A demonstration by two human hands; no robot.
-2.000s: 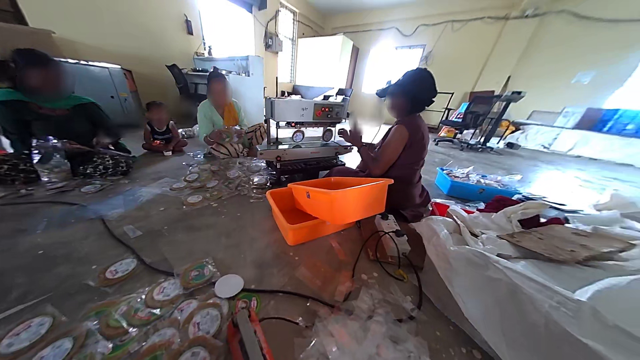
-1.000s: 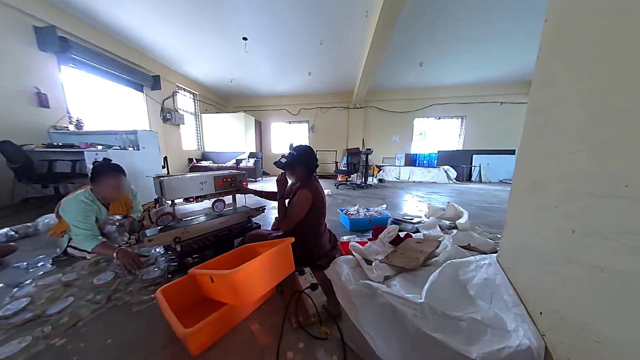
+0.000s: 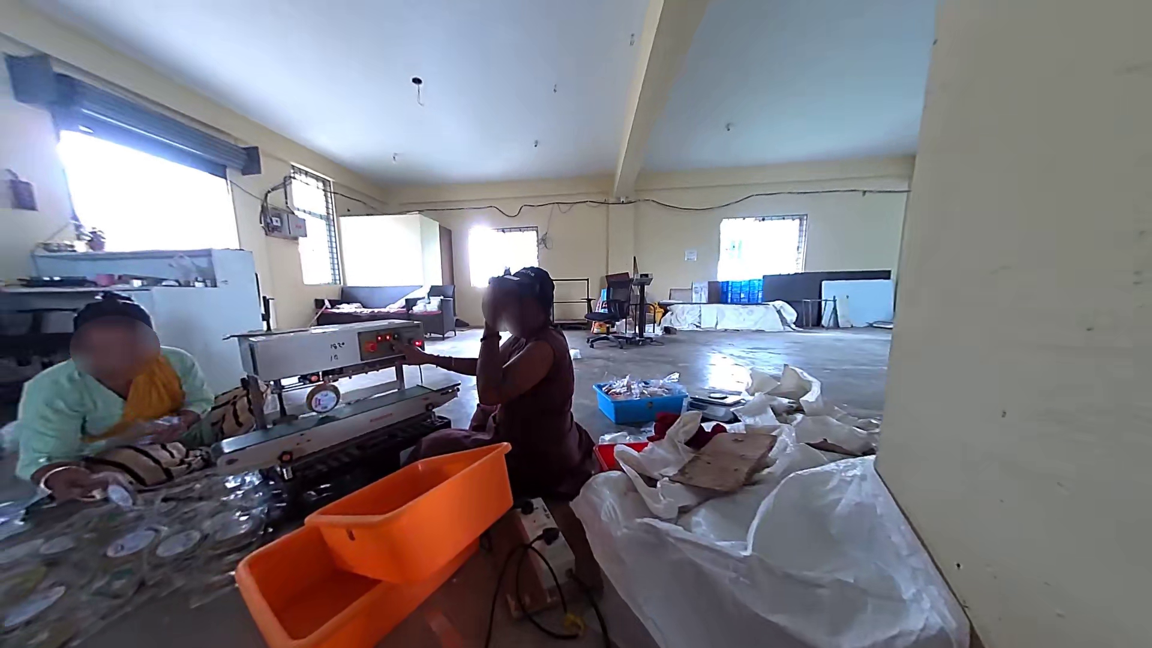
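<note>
Neither my left hand nor my right hand shows in the head view. Two orange plastic crates (image 3: 414, 517) stand before me, one resting tilted across the other. Behind them is a continuous band sealing machine (image 3: 337, 396) with red lights lit on its panel. A person in a dark sleeveless top (image 3: 535, 405) sits beside it, one hand at its control panel and the other raised to the face. At the left a person in a light green top (image 3: 112, 396) leans over flat clear packets (image 3: 135, 540) bearing round labels, one hand touching them.
A large white plastic sack (image 3: 774, 549) lies at the right, against a wall edge (image 3: 1017, 324). A power strip (image 3: 544, 540) with black cables is on the floor near the crates. Farther back are a blue crate of packets (image 3: 639, 405) and an office chair (image 3: 615, 310).
The view has swung right and up. The seated person's hand has come to the machine's panel since the earliest frame. The person at the left now leans down over the packets.
</note>
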